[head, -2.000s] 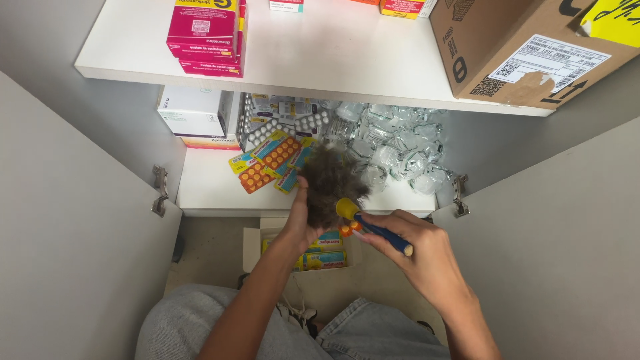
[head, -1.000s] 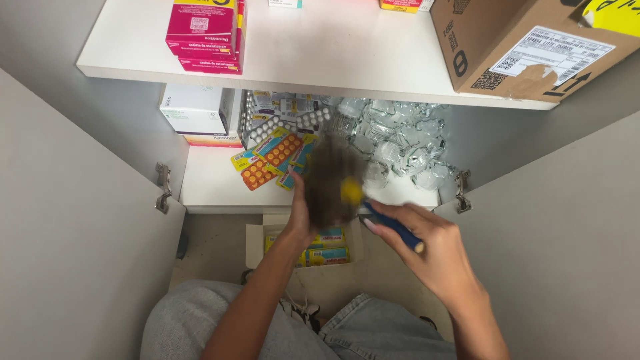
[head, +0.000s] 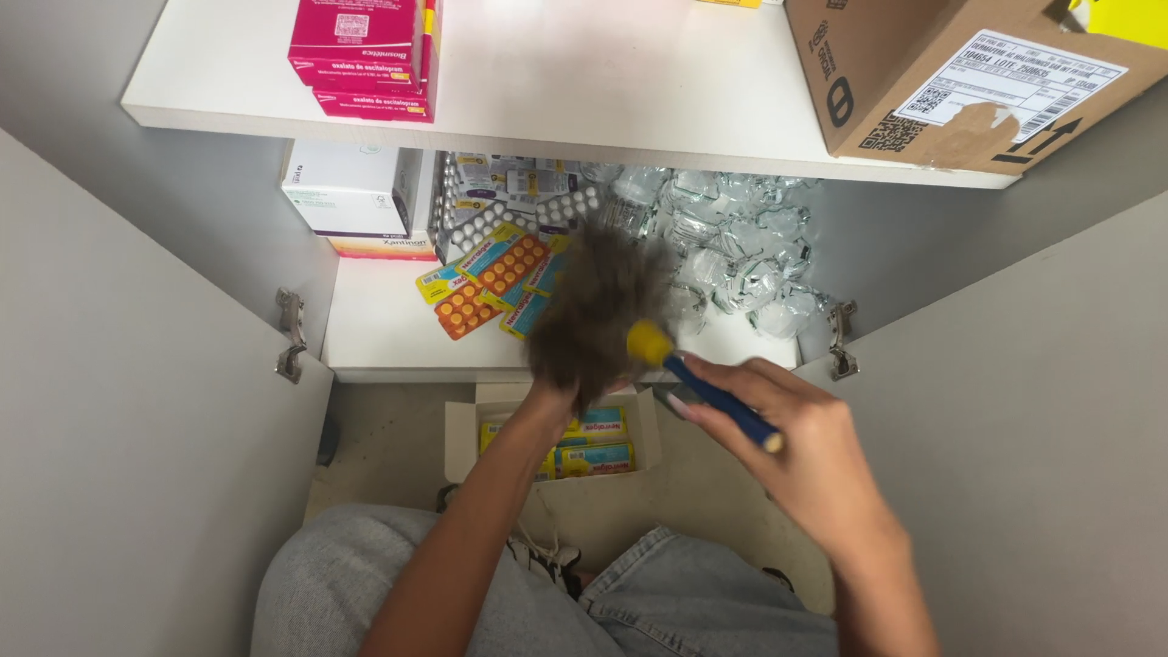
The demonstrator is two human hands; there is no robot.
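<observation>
My right hand [head: 794, 420] holds a feather duster by its blue handle, near the yellow collar. The duster's brown-grey head [head: 593, 310] is blurred and covers most of my left hand [head: 554, 401]; whether those fingers grip anything is hidden. Just behind the duster, blister packs of orange tablets [head: 513, 265] lie fanned on the lower white shelf [head: 383, 338]. Farther back are silver blister packs [head: 538, 187] of white tablets. Many clear, crinkled wrapped items [head: 739, 246] are heaped to the right.
Pink medicine boxes [head: 360, 55] and a cardboard carton [head: 949, 91] stand on the upper shelf. White boxes [head: 351, 192] occupy the lower shelf's left end. An opened box [head: 463, 443] of yellow and blue packs sits below. Cabinet doors [head: 137, 411] with metal hinges [head: 290, 336] flank both sides.
The duster head has shifted over my left hand, which showed more of its fingers two seconds ago. My right hand still holds the handle.
</observation>
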